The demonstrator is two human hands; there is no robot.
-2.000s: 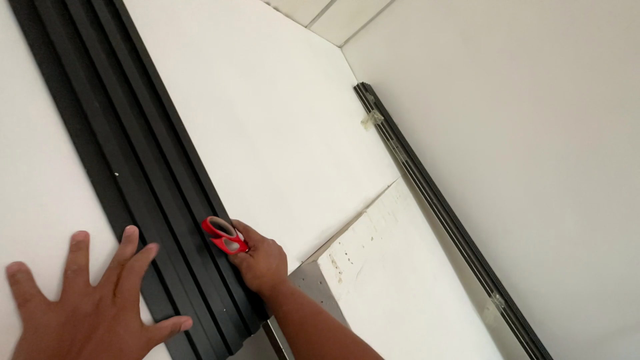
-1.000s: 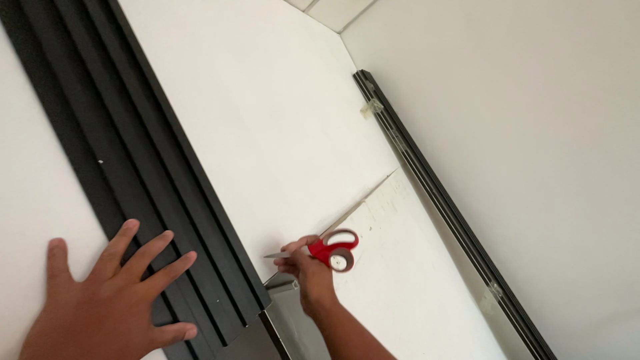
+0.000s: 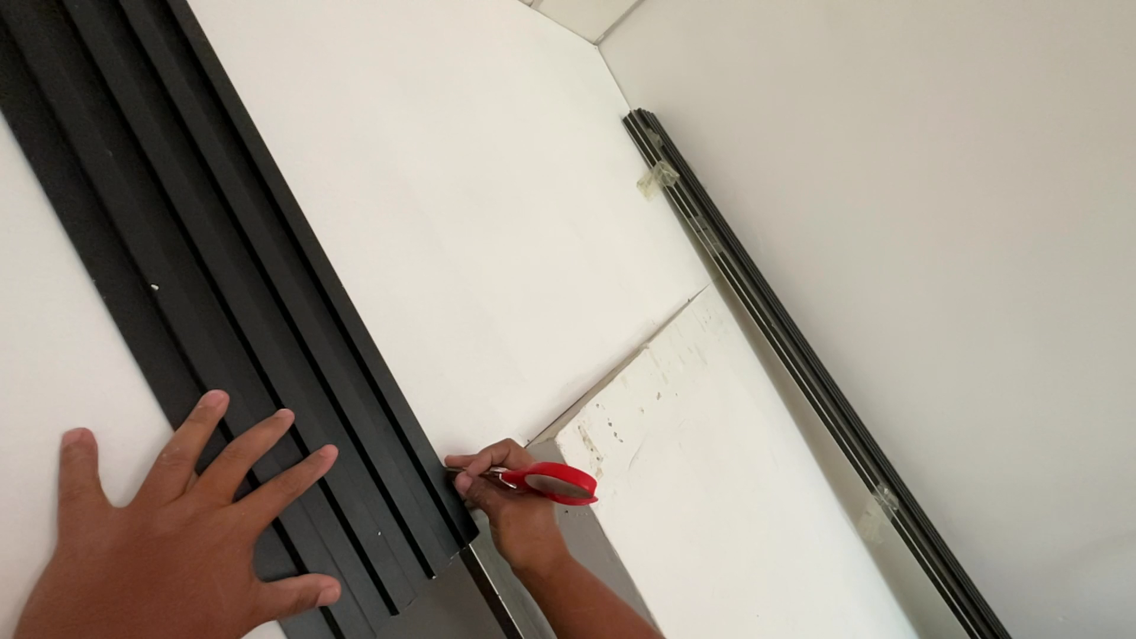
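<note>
A black fluted wall panel (image 3: 240,266) runs diagonally down the left side against a white wall. My left hand (image 3: 191,524) lies spread on its lower part, fingers apart, pressing flat on the ridges and the wall beside them. Red-handled scissors (image 3: 559,482) are in my right hand (image 3: 519,515), held by the blade end with the handles pointing right. The fingertips and the blade end are at the panel's right edge, near its lower end. The fingers partly hide the blades.
A bundle of black strips (image 3: 790,355), taped with clear tape (image 3: 658,177), leans in the corner at right. A white ledge with a chipped edge (image 3: 612,426) juts out beside my right hand. A metal-edged grey frame (image 3: 493,590) lies below the panel.
My right hand with the scissors has gone from on the panel, to off its lower right corner, and now to its right edge. My left hand stays spread on the panel.
</note>
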